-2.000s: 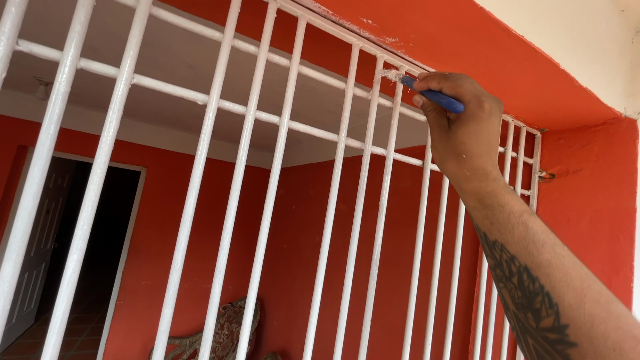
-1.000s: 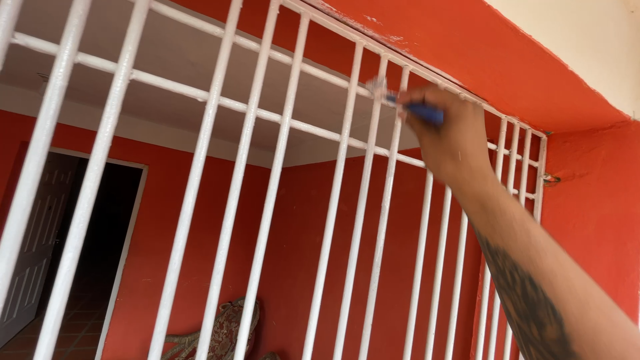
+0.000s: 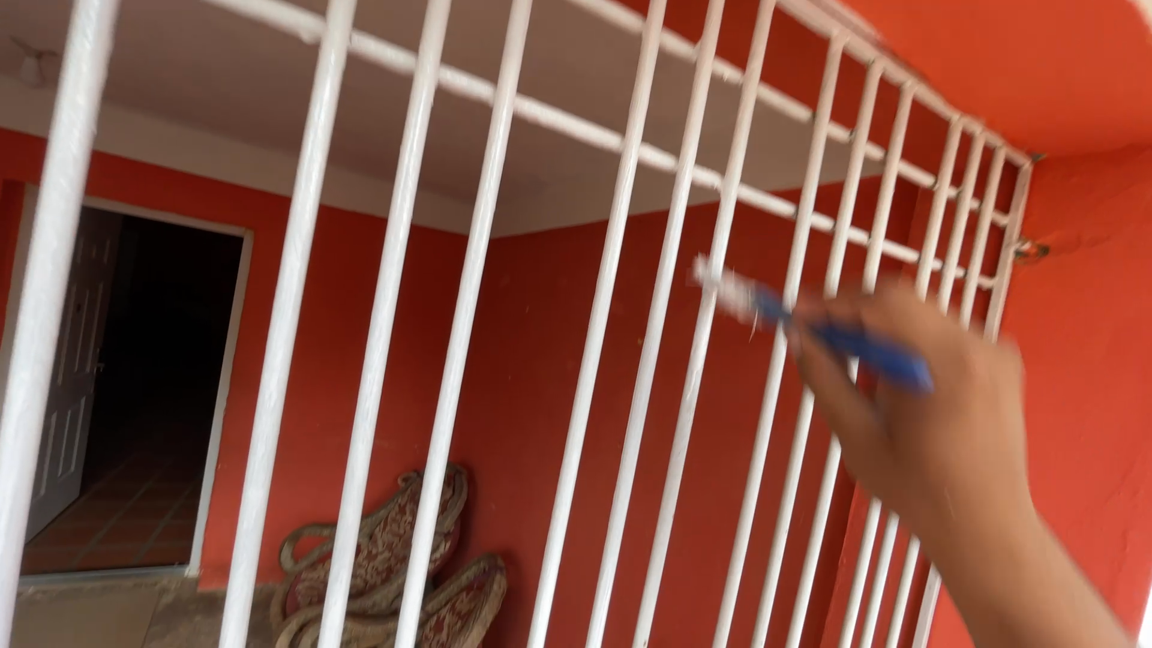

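My right hand holds a paintbrush with a blue handle in front of the white metal bars of a window or porch grille. The brush's bristles carry white paint and lie over or close beside one upright bar; blur hides whether they touch it. Two white crossbars run behind the uprights near the top. My left hand is out of the frame.
An orange-red wall and overhang border the grille at right and above. Beyond the bars are a part-open white door, a red inner wall and patterned upholstered furniture with curved frames.
My right hand and the brush have come down from the top of the grille to lower on the bars. The view has shifted, showing more of the furniture.
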